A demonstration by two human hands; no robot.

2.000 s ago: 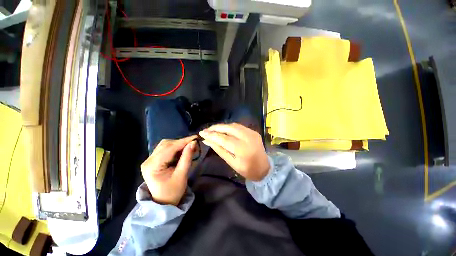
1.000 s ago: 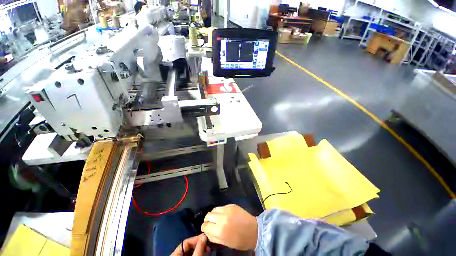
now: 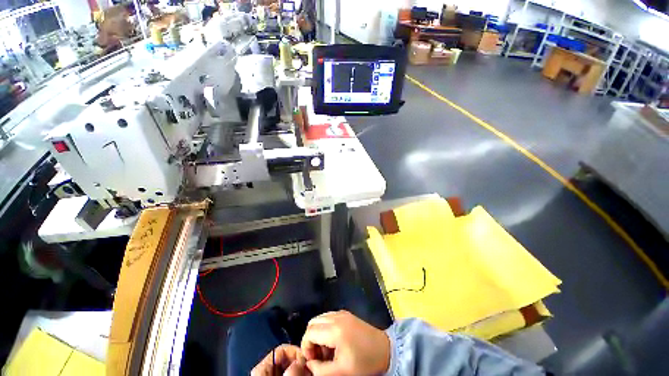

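Observation:
My right hand (image 3: 345, 344) is at the bottom centre, over my lap, with its fingers bent and pinched together. My left hand (image 3: 280, 361) is beside it, its fingertips close to the right ones and its lower part cut off by the bottom edge. A short dark cord (image 3: 273, 358) shows at the left fingers. What the right fingertips pinch is too small and hidden to tell. A loose black cord (image 3: 423, 280) lies curved on the yellow sheets (image 3: 469, 257) at the right.
A tan clamp fixture (image 3: 147, 272) stands at the left, below the white sewing machine (image 3: 121, 150). A control screen (image 3: 357, 79) is behind the white table end (image 3: 345, 172). A red hose (image 3: 275, 283) loops beneath. More yellow sheets (image 3: 48, 358) lie at the lower left. Brown blocks (image 3: 389, 221) show under the right stack.
Since two seconds ago the view has tilted up, from lap and floor to machine and room. The hands now sit lower in the picture, the left one partly cut off, and remain close together.

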